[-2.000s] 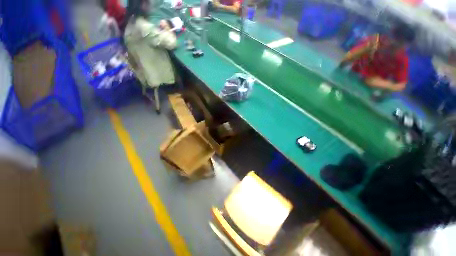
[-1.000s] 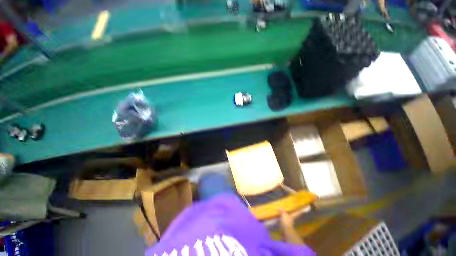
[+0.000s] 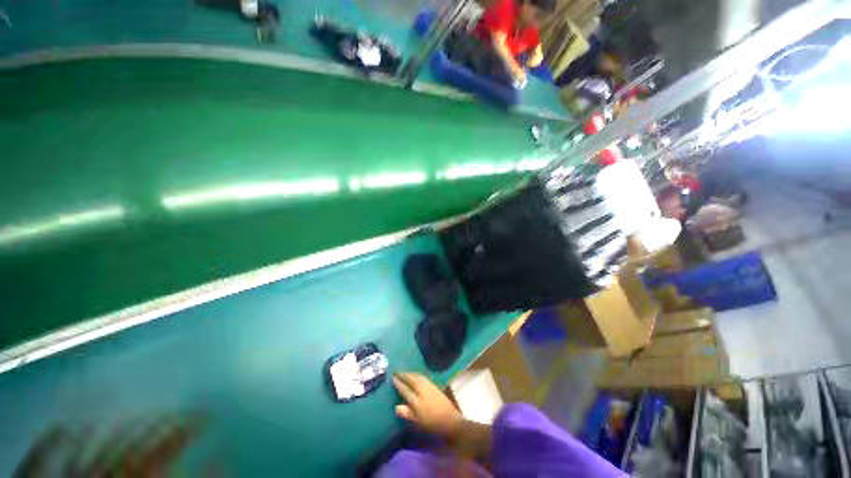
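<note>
A device half-shell point(image 3: 357, 372), with a black rim and a white and silver inside, lies open side up on the teal bench. My right hand point(image 3: 425, 401), bare below a purple sleeve, is just right of it, fingers apart, empty and not touching it. I cannot make out my left hand. A blurred brown and dark shape point(image 3: 117, 448) is cut off by the lower left edge; I cannot tell what it is. Two soft black bundles point(image 3: 436, 303) lie right of the half-shell.
A tall black stack of parts trays point(image 3: 513, 252) stands right of the bundles. The green conveyor belt point(image 3: 233, 149) runs behind a pale rail. Cartons point(image 3: 620, 317) and a blue crate point(image 3: 718, 282) are at the right. A person in red point(image 3: 509, 37) works across the line.
The view has turned right and come closer to the bench. The half-shell and bundles appear larger. My right hand, earlier low by the yellow chair, is now beside the half-shell.
</note>
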